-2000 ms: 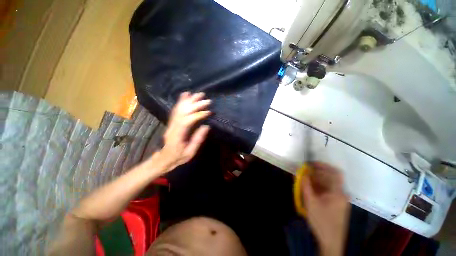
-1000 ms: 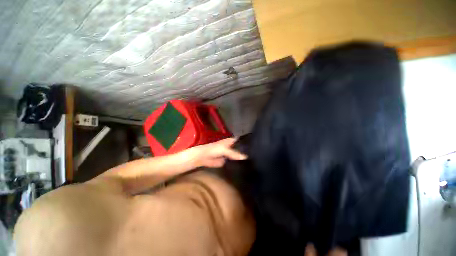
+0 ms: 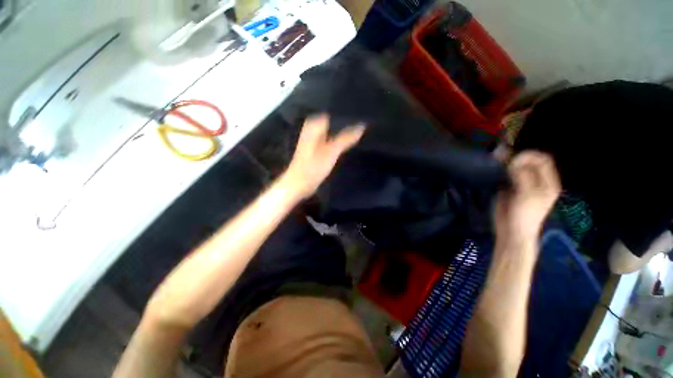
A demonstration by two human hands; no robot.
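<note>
A dark, floppy garment panel (image 3: pixel 398 155) hangs between my two hands, right of the machine table and over the crates. My right hand (image 3: pixel 530 184) is blurred and closed on the panel's far right end. My left hand (image 3: pixel 319 156) is at the panel's left part, thumb and fingers apart; the panel lies behind it, and no grip on it shows. Scissors (image 3: pixel 193 131) with one red and one yellow loop lie on the white machine table (image 3: pixel 147 177).
A red crate (image 3: pixel 461 70) with dark pieces stands at the top right. A blue slatted basket (image 3: pixel 443 314) and a red stool or crate (image 3: pixel 398 284) are below the panel. A large black pile or cloth (image 3: pixel 605 155) is at the right, near another machine table's edge.
The view has swung from the floor and red stool to the table's right side and the crates. The dark panel has come off the table. The scissors, earlier in my right hand, lie on the table.
</note>
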